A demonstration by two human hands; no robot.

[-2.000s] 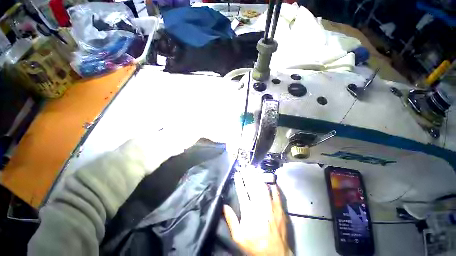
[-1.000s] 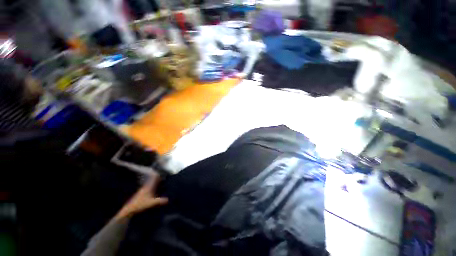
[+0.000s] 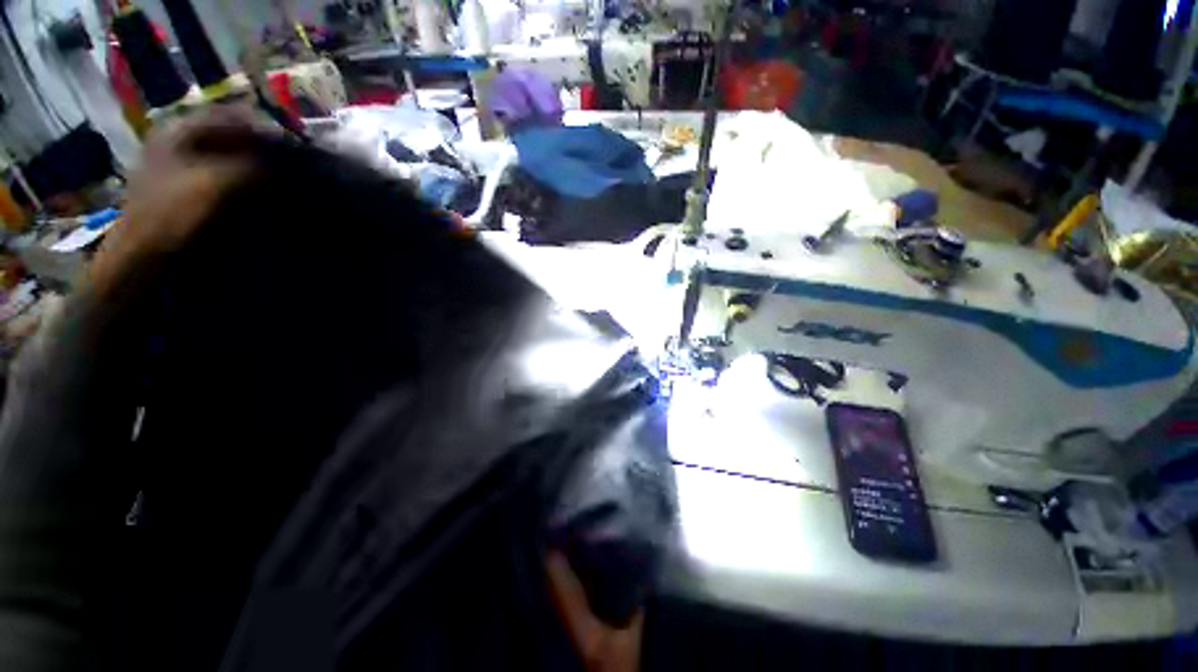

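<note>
The dark garment (image 3: 355,315) is raised in front of me at the left, matte black cloth above and shiny grey lining (image 3: 447,460) below. My left hand (image 3: 191,177), blurred, holds its upper edge high at the upper left. My right hand (image 3: 594,610) is at the bottom centre, partly covered by the lining and cut off by the picture's edge; its grip is hard to see. The garment reaches to the needle area (image 3: 667,374) of the white sewing machine (image 3: 920,341), under a bright lamp glare.
A smartphone (image 3: 883,479) with a lit screen lies on the machine bed (image 3: 755,532). Black looped handles (image 3: 804,377) lie behind it. Blue cloth (image 3: 578,158), purple cloth (image 3: 523,99) and white cloth (image 3: 788,171) are heaped behind the machine.
My left hand has risen with the garment from the lower left to the upper left. The cloth now hides the orange sheet. My right hand shows again at the bottom, and the view has turned.
</note>
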